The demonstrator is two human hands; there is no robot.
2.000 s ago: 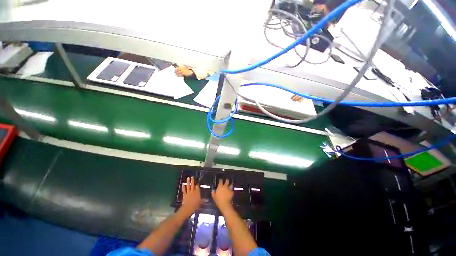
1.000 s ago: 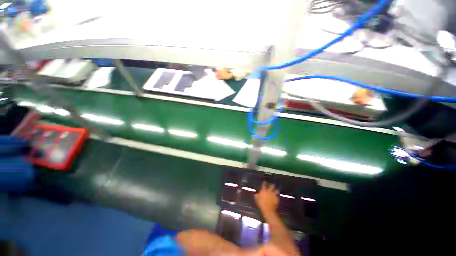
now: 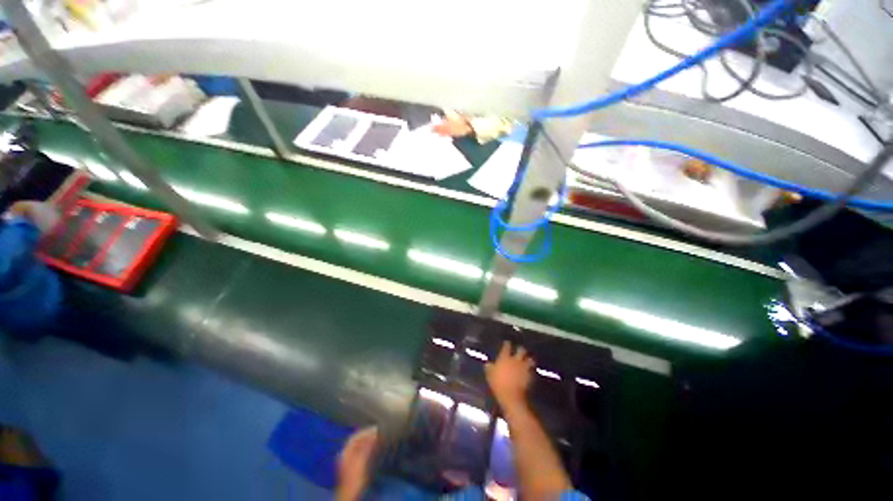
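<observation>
The rear black phone tray [image 3: 597, 364] lies on the dark green surface, with a row of dark phones showing small white lines. My right hand [image 3: 510, 374] is over the middle of this row, fingers spread on or just above a phone; contact is unclear. A nearer row of phones [image 3: 470, 440] shows bright strips and some purple-lit screens, partly hidden by my right forearm. My left hand [image 3: 358, 456] is low, left of the trays, blurred and cut off by the lower edge; whether it holds anything is unclear.
A red tray [image 3: 149, 249] with phones is at left beside another person's blue sleeve [image 3: 26, 278]. A metal post [image 3: 522, 215] with a coiled blue hose [image 3: 520, 242] stands behind the trays. The green conveyor [image 3: 372, 217] runs across, with white trays [image 3: 399, 157] beyond. A blue object [image 3: 311, 446] is low down.
My left hand has left the rear phone row and is now low at the left. My right hand stays over the row. The view has swung left, bringing the red tray in.
</observation>
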